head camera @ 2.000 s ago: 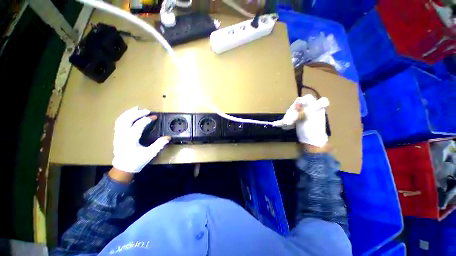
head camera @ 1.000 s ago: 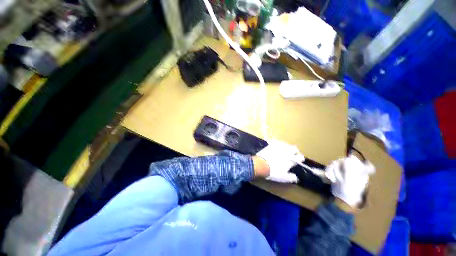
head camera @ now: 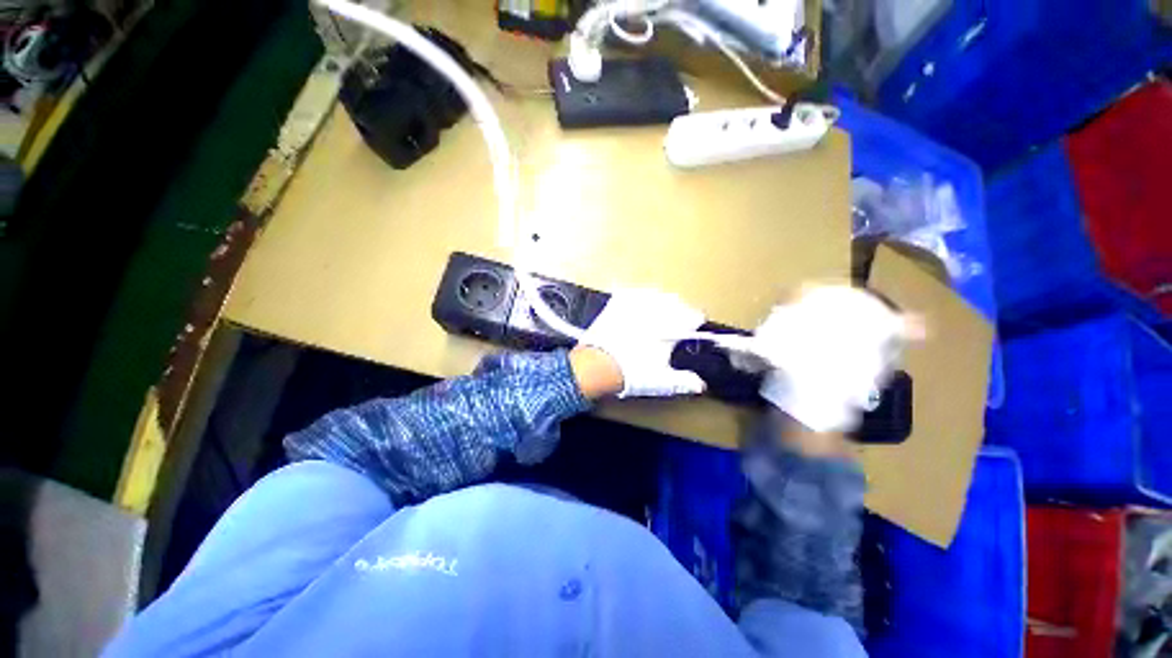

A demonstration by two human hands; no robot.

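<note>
The joined black socket strip [head camera: 482, 291] lies slantwise along the front of the tan bench, with two round sockets showing at its left end. My left hand [head camera: 647, 342], in a white glove, grips the middle of the strip. My right hand [head camera: 829, 356], gloved and blurred, is over the strip's right part. The white test cable [head camera: 495, 142] comes from the upper left, crosses the strip and runs to my right hand. The plug at its end is hidden in that hand. A black base unit [head camera: 889, 409] shows just right of my right hand.
A black socket module pile [head camera: 404, 103] sits at the bench's back left. A black adapter box [head camera: 620, 93] and a white extension strip [head camera: 745, 134] lie at the back. A cardboard sheet [head camera: 945, 386] is at the right, with blue crates [head camera: 1060, 386] and red crates [head camera: 1073, 572] beyond.
My left hand has moved from the strip's left end to its middle. The strip now lies tilted in view as the camera has turned. My right hand remains at the right part.
</note>
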